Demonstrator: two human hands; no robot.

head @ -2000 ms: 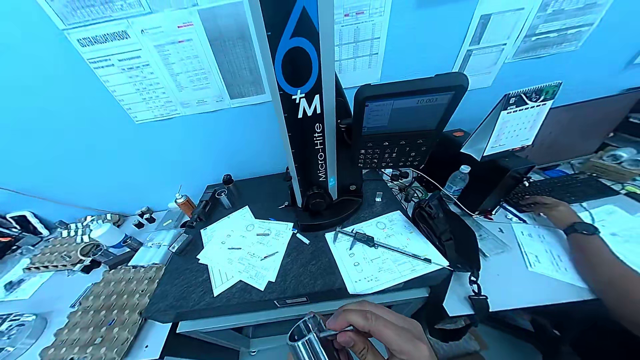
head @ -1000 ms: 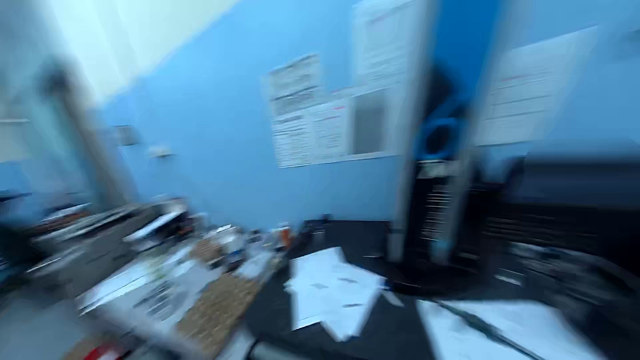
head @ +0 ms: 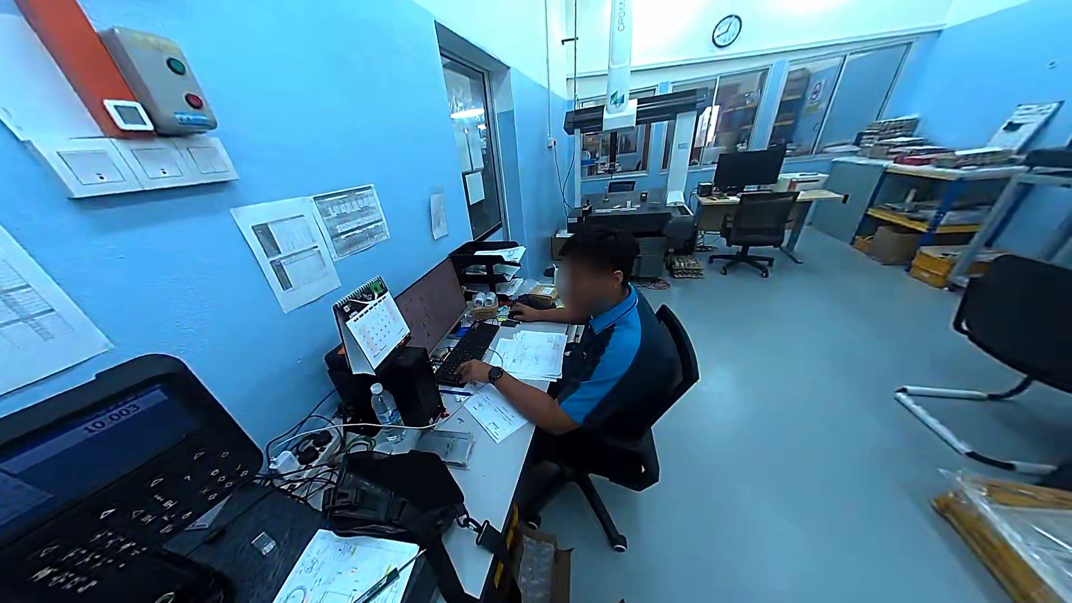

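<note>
Neither of my hands shows in the head view now. At the lower left stands the height gauge's control panel (head: 126, 469) with a lit display and keys. Just right of it, on the dark granite plate (head: 243, 536), lie a small clear square piece (head: 264, 543) and a sheet with drawings (head: 343, 569). Part of a caliper (head: 387, 584) rests on that sheet, cut off by the frame's bottom edge. A black bag (head: 394, 494) with a strap lies beside the plate, partly over the white desk.
A person (head: 620, 352) sits at the desk on a black office chair (head: 670, 402), hands at a keyboard (head: 466, 353) and mouse. Near the bag are a water bottle (head: 386, 412) and cables. Cardboard with plastic wrap (head: 1005, 528) lies on the floor at right.
The view has swung far to the right, to the seated person and the room. Two seconds ago a hand held a shiny metal cylindrical part at the bottom; both are now out of frame.
</note>
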